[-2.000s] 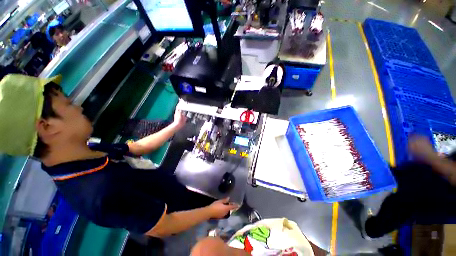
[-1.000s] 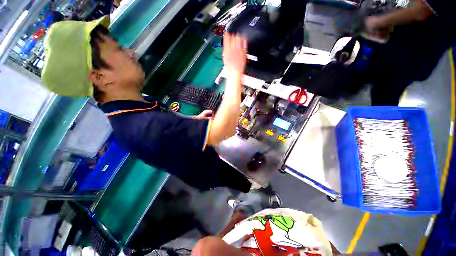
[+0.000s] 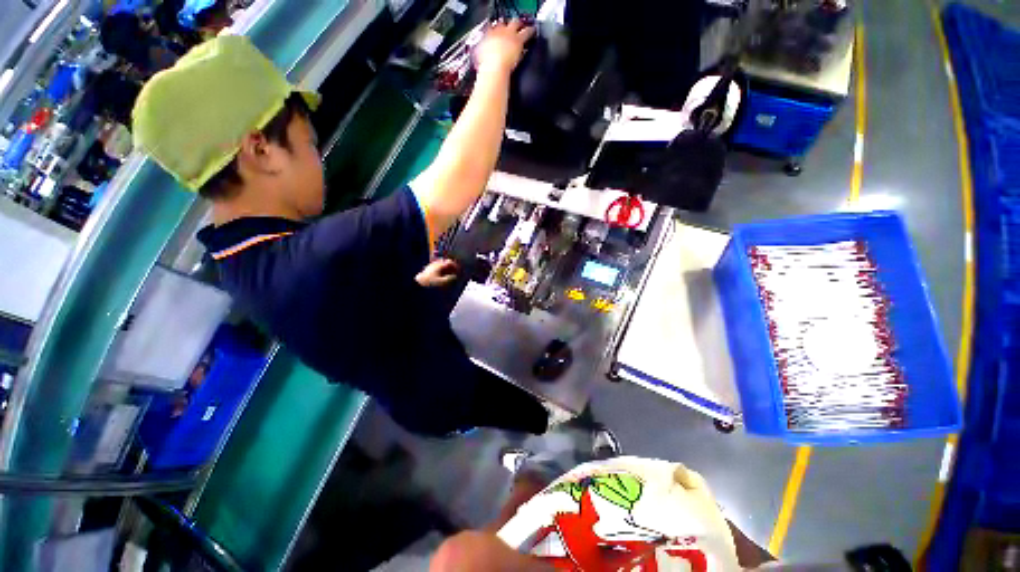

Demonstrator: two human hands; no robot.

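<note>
Neither of my hands shows. A blurred piece of bare skin [image 3: 481,553], likely my arm, is cut off by the bottom edge beside my printed cream clothing [image 3: 626,525]. In front, the blue tote [image 3: 933,335] holds rows of white wire leads [image 3: 828,385] with dark red ends; a pale round patch lies on them, unclear. Left of it stands the bench machine [image 3: 520,263] with yellow parts and a small lit display [image 3: 600,272]. A black mouse [image 3: 553,360] lies on the metal plate [image 3: 509,331]. Red ring handles [image 3: 624,211] lie behind the display.
A co-worker in a green cap [image 3: 213,112] and dark shirt stands at the left, one arm raised toward leads at the top. A white-topped cart [image 3: 682,318] stands between machine and tote. Another cart with a blue bin [image 3: 783,121] and blue pallets [image 3: 1001,291] are beyond.
The co-worker's raised hand has moved up toward the leads at the back. The dark-clothed person at upper right has left the view. The camera view has shifted and turned slightly.
</note>
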